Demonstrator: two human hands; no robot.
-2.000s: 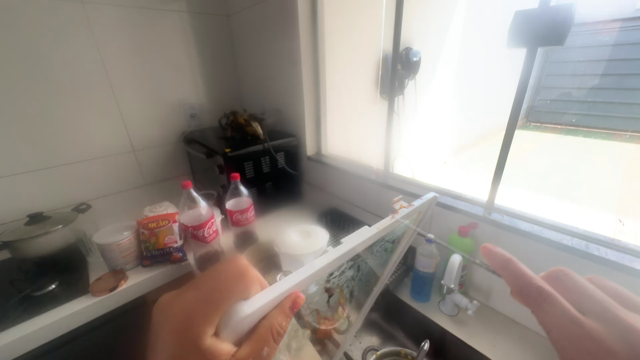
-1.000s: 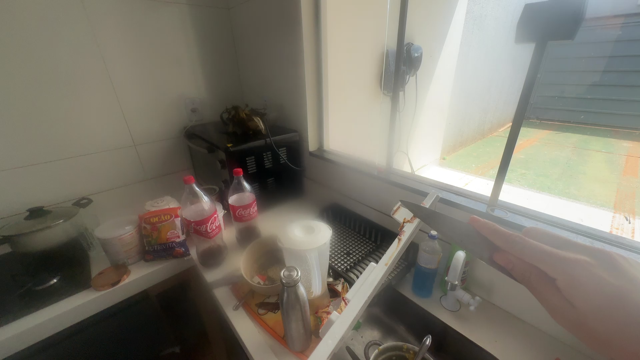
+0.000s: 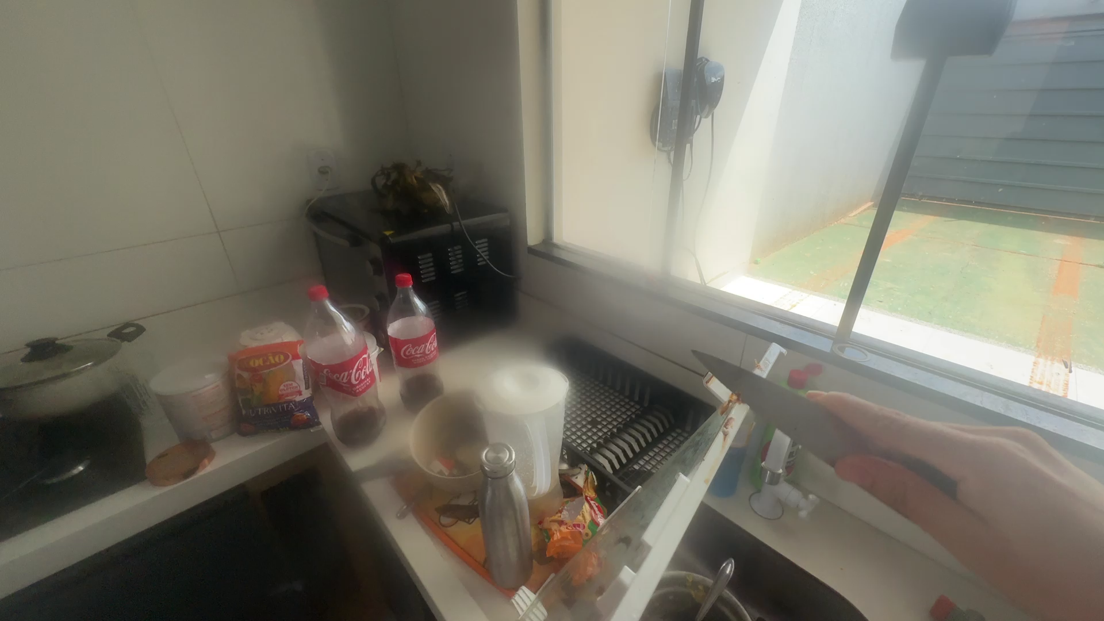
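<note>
My right hand is closed around the handle of a kitchen knife. Its blade points up and left, close to the upper end of a glass panel with a white frame, where brown residue shows. The panel stands tilted over the sink's left side, its lower end cut off by the bottom of the view. My left hand is out of view, so whether it holds the panel cannot be told. Behind the panel are a steel bottle, a white plastic pitcher and a crumpled orange wrapper.
The sink holds a pot with a spoon, near a white faucet. A black dish rack lies under the window. Two Coca-Cola bottles and a food packet stand left. Farther left, a lidded pot sits on the stove.
My left hand, on the panel's frame two seconds ago, has gone out of view. The panel's visible part is lower and to the right. The knife blade now shows plainly in my right hand.
</note>
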